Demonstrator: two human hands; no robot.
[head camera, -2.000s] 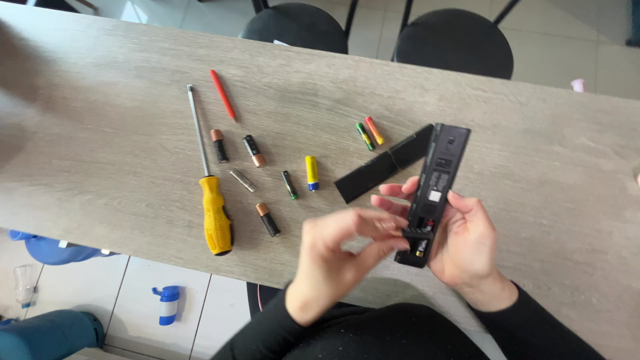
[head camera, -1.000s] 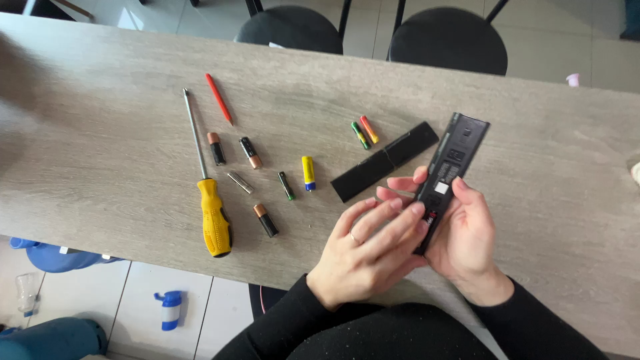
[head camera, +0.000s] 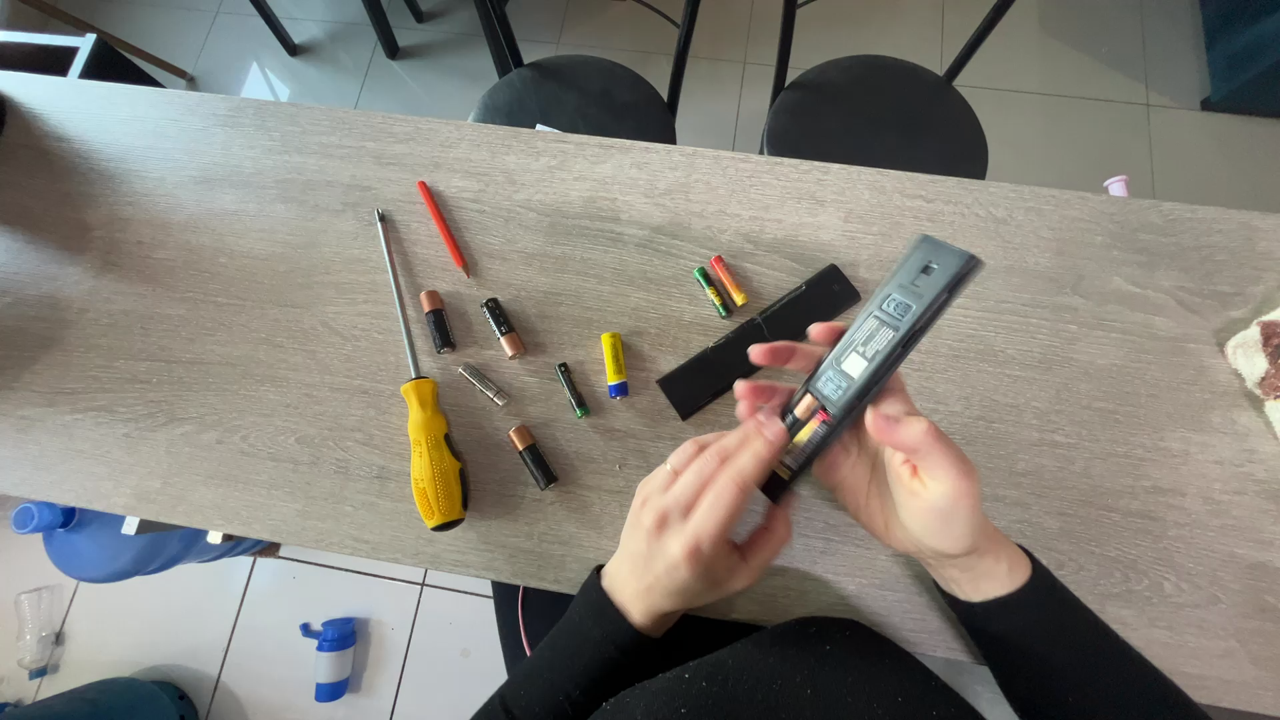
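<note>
My right hand (head camera: 915, 480) holds a black remote control (head camera: 875, 350), its back facing up and tilted. Two batteries (head camera: 808, 425) show in the remote's uncovered battery compartment. The fingertips of my left hand (head camera: 700, 520) touch the remote beside that compartment; whether they pinch anything is hidden. Behind my right fingers a second black remote or long black case (head camera: 755, 345) lies on the table, near a green battery (head camera: 712, 292) and a red-and-yellow battery (head camera: 729, 280). Left of my hands lie a yellow-and-blue battery (head camera: 614, 365), a slim dark battery (head camera: 572, 389) and a black-and-copper battery (head camera: 532, 457).
Farther left are a yellow-handled screwdriver (head camera: 433, 455), a red pencil (head camera: 443, 228), a silver battery (head camera: 483, 384) and more black-and-copper batteries (head camera: 502, 327). The wooden table (head camera: 250, 300) has black stools (head camera: 875, 115) beyond its far edge. A patterned cloth (head camera: 1260, 365) lies at the right.
My left fingers were at the open compartment, then lay over the remote's lower end; now they have drawn back to its left side, showing the batteries inside. The remote has tilted further to the right.
</note>
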